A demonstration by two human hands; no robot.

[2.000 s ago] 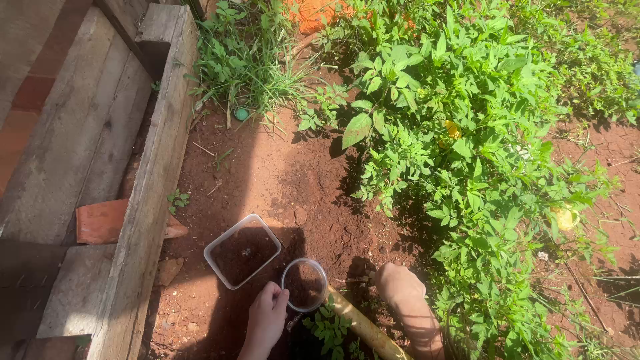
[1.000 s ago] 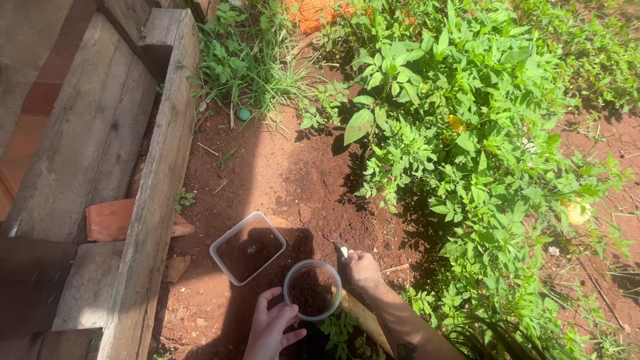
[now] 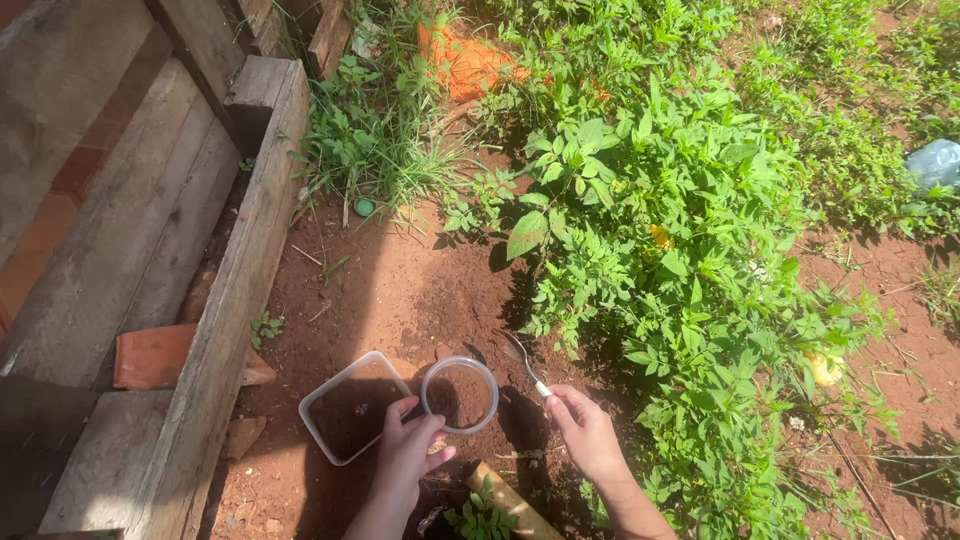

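Note:
My left hand (image 3: 409,450) pinches the rim of a round clear plastic container (image 3: 491,409) with reddish soil inside. In my right hand (image 3: 589,435) is a metal spoon (image 3: 531,369) with a white handle, its bowl at the loose soil right of the container. A rectangular clear plastic container (image 3: 319,430) holding dark soil rests on the ground, just left of the round one.
Wooden planks (image 3: 225,292) edge the left side, with a broken clay tile (image 3: 154,358) by them. Leafy green plants (image 3: 675,277) fill the right. A bamboo-like pole (image 3: 514,502) lies at the bottom. Farther off are orange netting (image 3: 472,67) and a blue plastic item (image 3: 936,163).
My right hand, earlier low beside the pole, has come up, and the spoon now shows clearly at the soil. My left hand has stayed on the round container.

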